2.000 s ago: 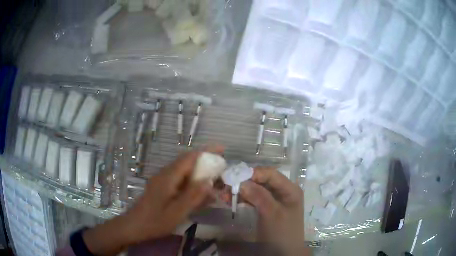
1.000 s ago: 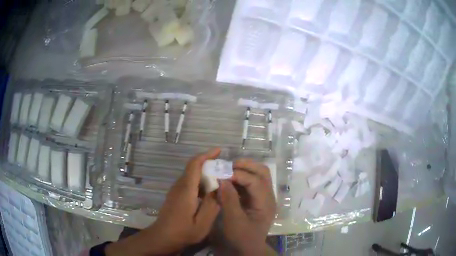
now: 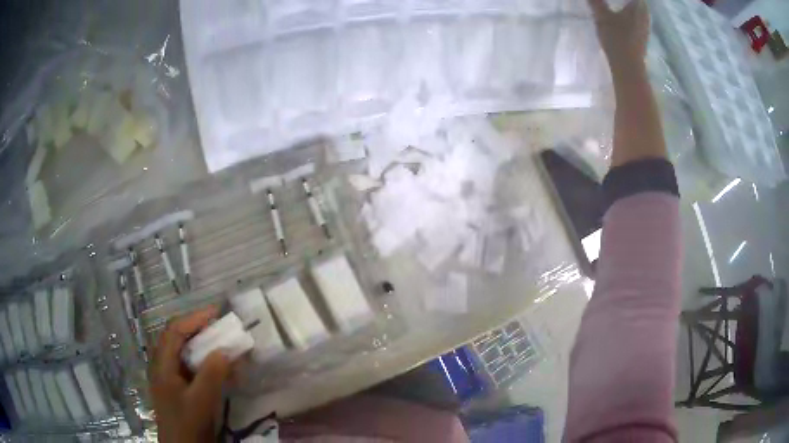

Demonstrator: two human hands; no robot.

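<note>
My left hand (image 3: 186,381), at the lower left over the ribbed tray's front, holds a white block (image 3: 218,340) between thumb and fingers. A short dark-tipped stem sticks out of the block's right side. My right hand (image 3: 623,28) is far forward at the top right, beside the right end of the large white pocket tray (image 3: 208,130). Its fingertips are partly cut off by the picture's edge, so its grip is unclear. The ribbed clear tray (image 3: 227,216) holds several stemmed parts, and three white blocks (image 3: 298,311) lie side by side at its front right.
White scraps (image 3: 441,199) lie in a loose pile right of the ribbed tray. A dark flat object (image 3: 571,203) is beside my right forearm. Block tray (image 3: 65,346) is at left, cream foam pieces (image 3: 130,130) at back left. Another pocket tray (image 3: 718,86) stands far right. Blue bins (image 3: 506,426) are below the bench edge.
The view has swung right. My hands have parted: the left keeps a block, and the right has gone far forward and right. The three blocks at the tray's front right are now uncovered.
</note>
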